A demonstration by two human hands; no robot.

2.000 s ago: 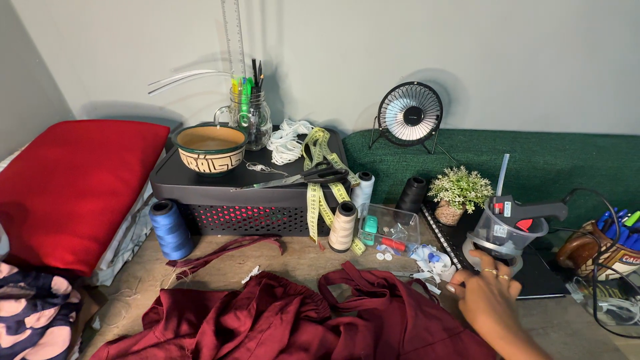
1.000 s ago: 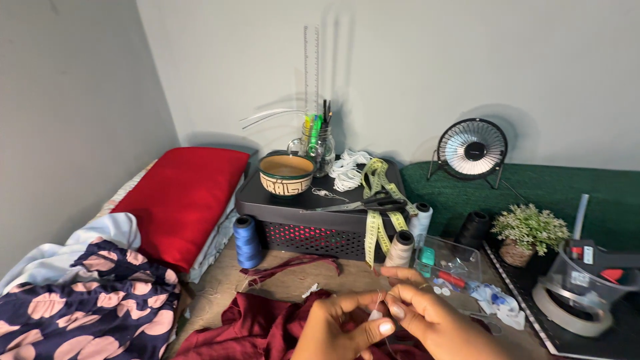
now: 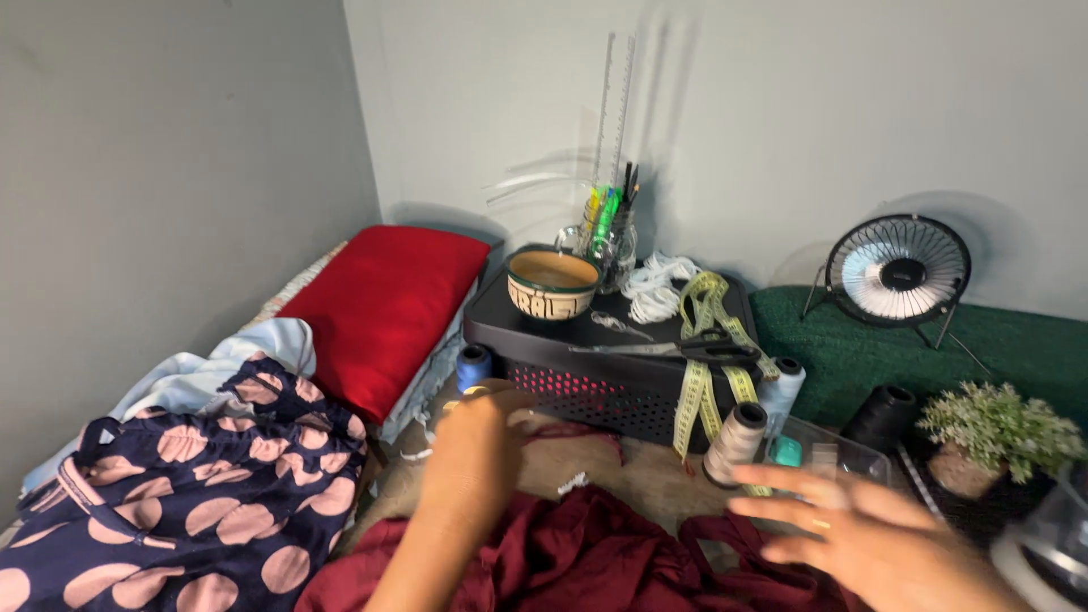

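Note:
My left hand (image 3: 480, 442) is blurred, held over the table just in front of the blue thread cone (image 3: 473, 368); whether it grips anything is unclear. My right hand (image 3: 850, 527) has its fingers spread, nothing between them, near the beige thread cone (image 3: 736, 444) and a clear plastic box (image 3: 867, 459) of small items. Maroon cloth (image 3: 595, 552) lies bunched below and between both hands. A dark maroon fabric strip (image 3: 578, 433) lies on the table behind it. Black-handled scissors (image 3: 714, 348) and a yellow tape measure (image 3: 693, 408) rest on the black perforated box (image 3: 595, 399).
Navy polka-dot cloth (image 3: 212, 510) and folded red cloth (image 3: 382, 314) are at left. A patterned bowl (image 3: 552, 289), a glass jar of pens (image 3: 614, 255) and white cord (image 3: 654, 289) stand on the black box. A small fan (image 3: 899, 272) and a potted plant (image 3: 977, 450) are at right.
My hands were together over the maroon cloth a second ago; now they are apart, the left by the blue cone, the right open at the right. The view has swung left.

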